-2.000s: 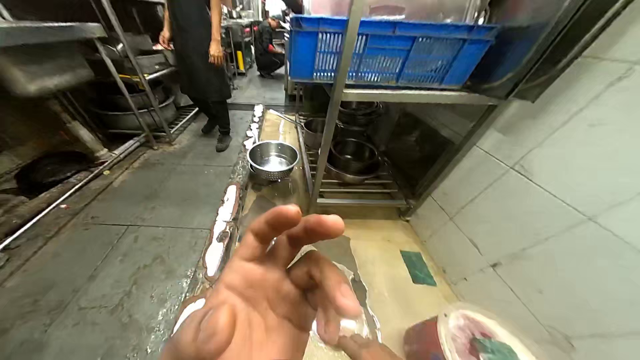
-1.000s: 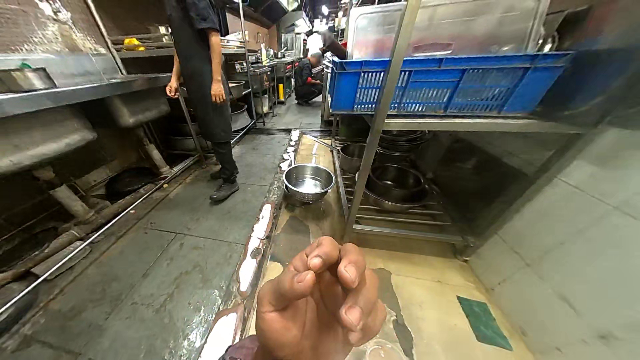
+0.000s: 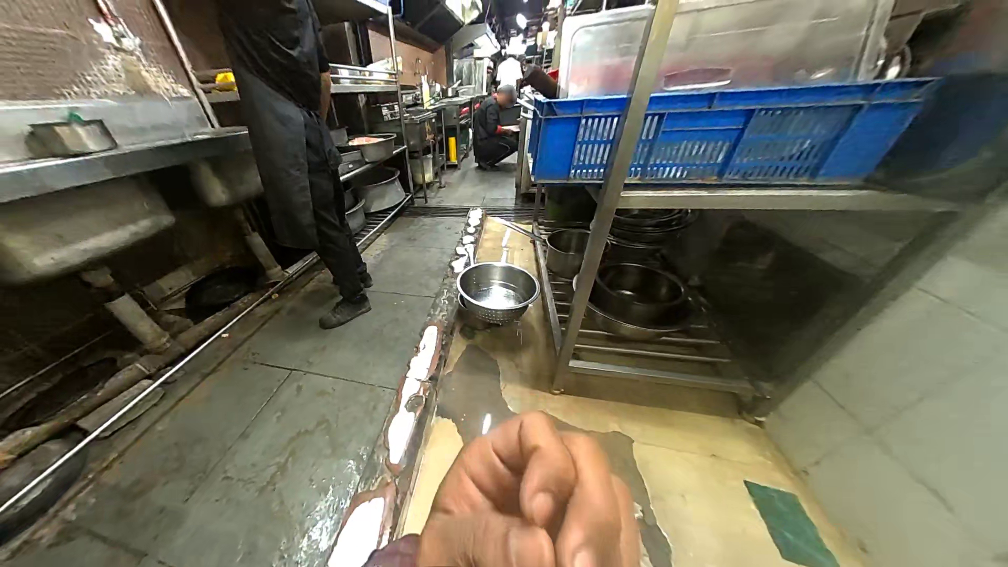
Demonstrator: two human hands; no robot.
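My left hand (image 3: 531,496) is low in the middle of the head view, palm side toward me, with its fingers curled in and nothing visible between them. A bit of dark purple sleeve (image 3: 396,551) shows at its lower left. My right hand is not in view. Beyond my left hand, apart from it, a perforated steel colander (image 3: 498,293) sits near the raised floor edge. To its right, a metal rack (image 3: 661,366) holds dark pans (image 3: 639,290) and a pot (image 3: 568,252) low down, and a blue plastic crate (image 3: 709,142) above.
A person in a dark apron (image 3: 272,134) stands at the left, beside a steel sink counter (image 3: 157,161). Farther back another person (image 3: 496,126) crouches. Broken white edging (image 3: 413,402) runs along the wet floor (image 3: 299,441). A green patch (image 3: 790,521) lies by the tiled wall.
The fingers of my left hand, spread two seconds ago, are curled in now. The view has swung right and up, and the bucket at the lower right has left it.
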